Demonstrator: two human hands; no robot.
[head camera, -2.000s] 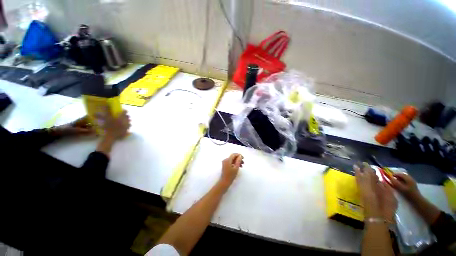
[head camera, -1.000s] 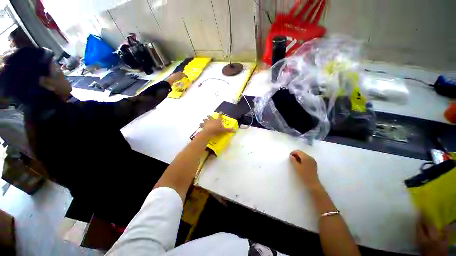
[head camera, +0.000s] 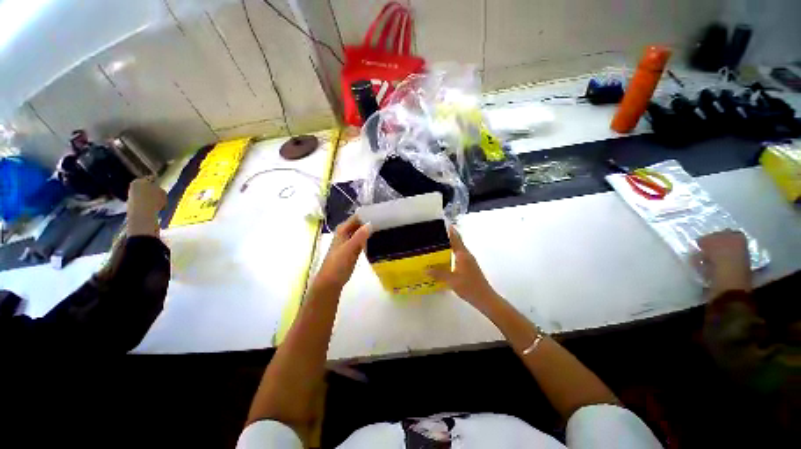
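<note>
A yellow-and-black retail carton (head camera: 411, 270) is upright at the middle of the view, over the near part of the white table. Its pale top flap (head camera: 400, 211) stands raised at the far side, and black shows below the flap. My left hand (head camera: 344, 254) holds the carton's left side. My right hand (head camera: 465, 267) holds its right side. Behind the carton is a large crumpled clear poly bag (head camera: 417, 118) with black and yellow things in it.
Flat yellow cartons (head camera: 209, 184) lie at the left. A neighbour's hand (head camera: 145, 200) is near them. At the right, red-and-yellow scissors (head camera: 648, 183) lie on flat plastic bags (head camera: 681, 210) beside another hand (head camera: 727, 256). An orange bottle (head camera: 640, 89) and red tote bag (head camera: 379, 70) stand behind.
My hands have come together around an upright carton with its flap raised; before, my left hand was on a carton at the taped edge and my right was empty. The view has turned right.
</note>
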